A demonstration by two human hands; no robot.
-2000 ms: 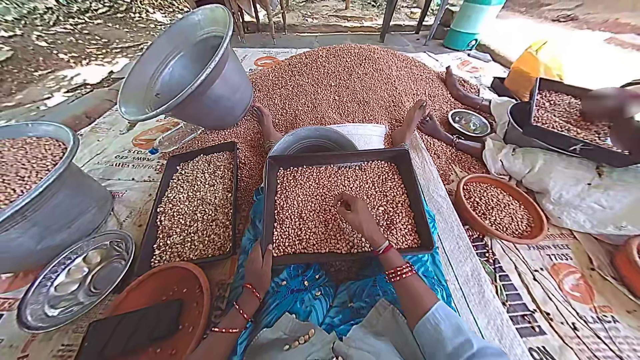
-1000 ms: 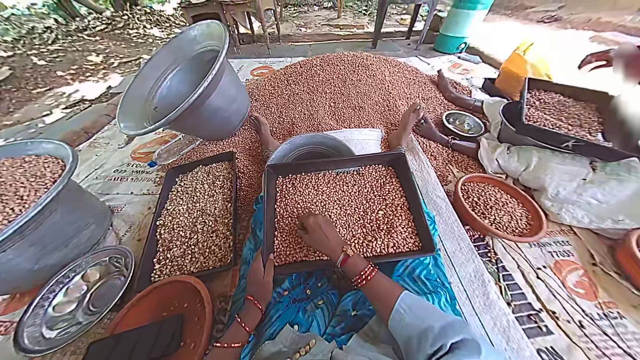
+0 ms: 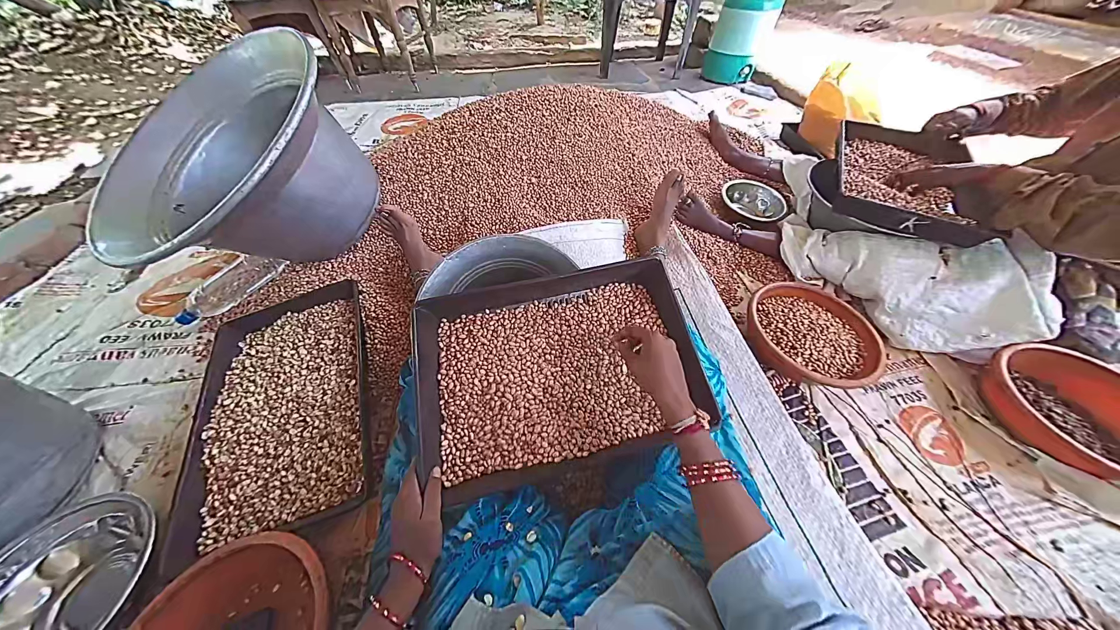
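A black rectangular tray [image 3: 426, 367] full of reddish-brown nuts or seeds [image 3: 534, 385] rests over my lap, its far edge over a grey metal basin [image 3: 499, 260]. My left hand [image 3: 417, 516] holds the tray's near left corner, thumb at the rim. My right hand [image 3: 652, 363] is above the nuts at the right side of the tray, fingers bent and tips close together; whether something small is between them cannot be told. Left of the lap tray lies a second black tray [image 3: 360, 394] of paler nuts [image 3: 284, 420].
A large heap of nuts [image 3: 569, 157] lies ahead on printed sacks. A tilted metal tub [image 3: 306, 175], plastic bottle [image 3: 232, 287] and clay bowl [image 3: 254, 577] are leftward. Rightward are a clay bowl of nuts [image 3: 814, 332] and a co-worker's hands [image 3: 945, 157] at another black tray [image 3: 919, 223].
My right hand has moved from the near middle of the tray to its right side. The co-worker's hands have come to their tray. My left hand stays on the tray's corner.
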